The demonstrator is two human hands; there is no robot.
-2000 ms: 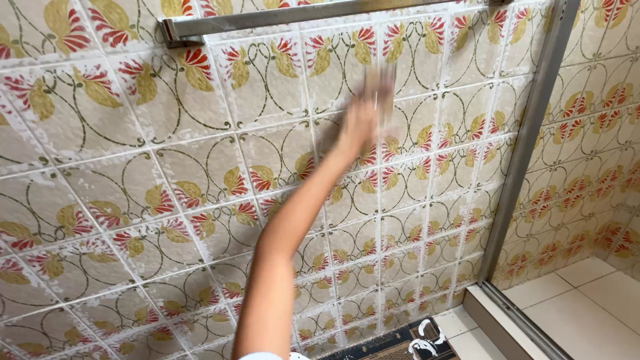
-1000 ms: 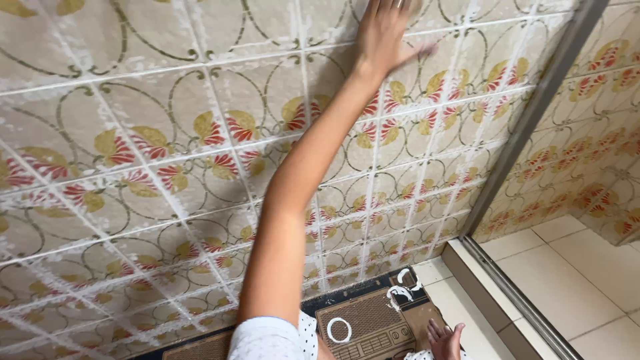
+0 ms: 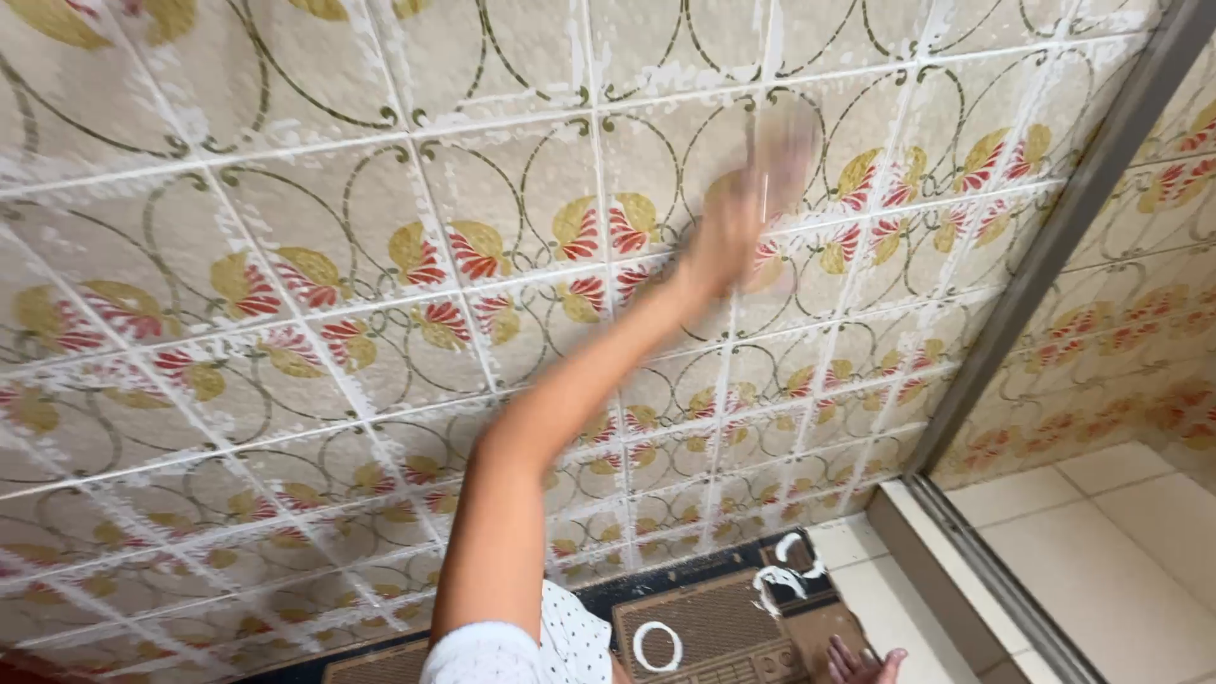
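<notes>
My left hand (image 3: 750, 214) reaches out to the patterned wall tiles (image 3: 513, 332), strongly blurred, at or just in front of the upper middle of the wall. Whether its fingers hold anything is hidden by the blur. White grout lines run between the tiles, with chalky white smears beside them. At the bottom edge, partly cut off, my right hand (image 3: 860, 665) shows its palm, with fingers and thumb apart and nothing in it. It is over the floor near the brown mat.
A brown patterned mat with a black border (image 3: 703, 617) lies along the wall's foot, bearing a white ring (image 3: 657, 646) and white smears (image 3: 784, 579). At right, a metal frame post (image 3: 1054, 228) meets a raised sill (image 3: 940, 579), with pale floor tiles (image 3: 1092, 560) beyond.
My left hand has moved over the wall and is lower in view than one second ago. My right hand, absent two seconds ago, appears in the last two frames. The view has shifted.
</notes>
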